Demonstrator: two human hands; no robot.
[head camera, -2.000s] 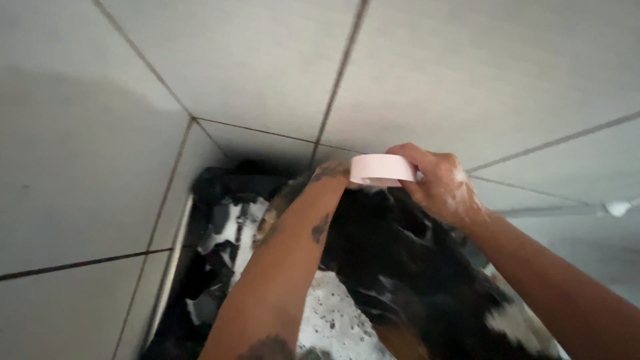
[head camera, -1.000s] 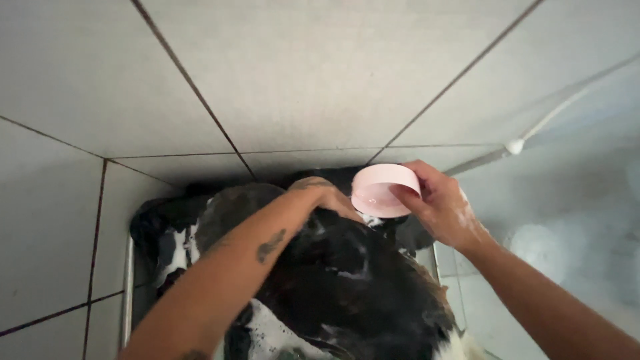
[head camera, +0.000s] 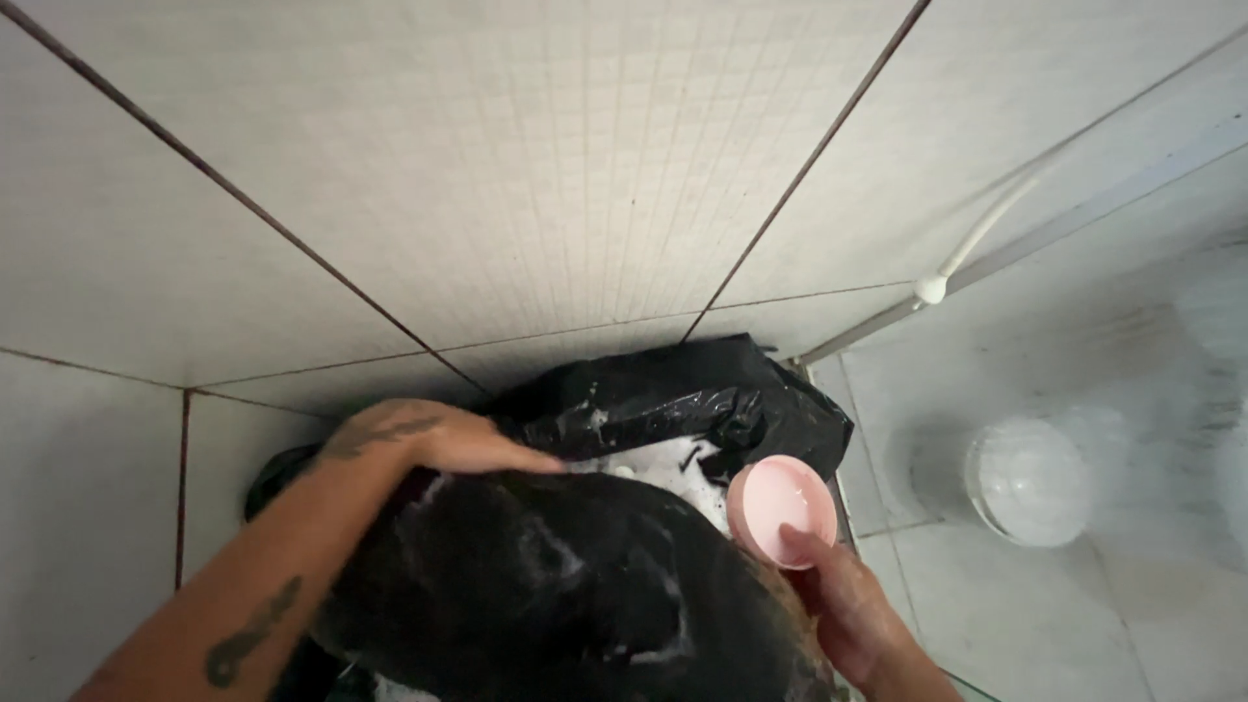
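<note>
A wet dark-furred animal (head camera: 575, 585), streaked with suds, fills the bottom centre; its head cannot be made out. My left hand (head camera: 439, 439) lies along its far upper edge, the fingertips partly hidden and holding nothing that shows. My right hand (head camera: 838, 595) grips a small round pink cup (head camera: 783, 512) by the rim, thumb inside, at the animal's right side. The cup's opening faces up toward me. Behind the animal, black plastic sheeting (head camera: 673, 390) carries white foam (head camera: 663, 466).
Pale tiled walls (head camera: 546, 195) with dark joints rise close behind and at the left. At the right are a metal rail (head camera: 868, 331), a white hose (head camera: 990, 229) with a rounded end, and a round whitish container (head camera: 1033, 483) beyond what looks like glass.
The right hand has lowered the pink cup from above the animal's back to its right side. More black plastic and foam show behind the animal. The view has shifted.
</note>
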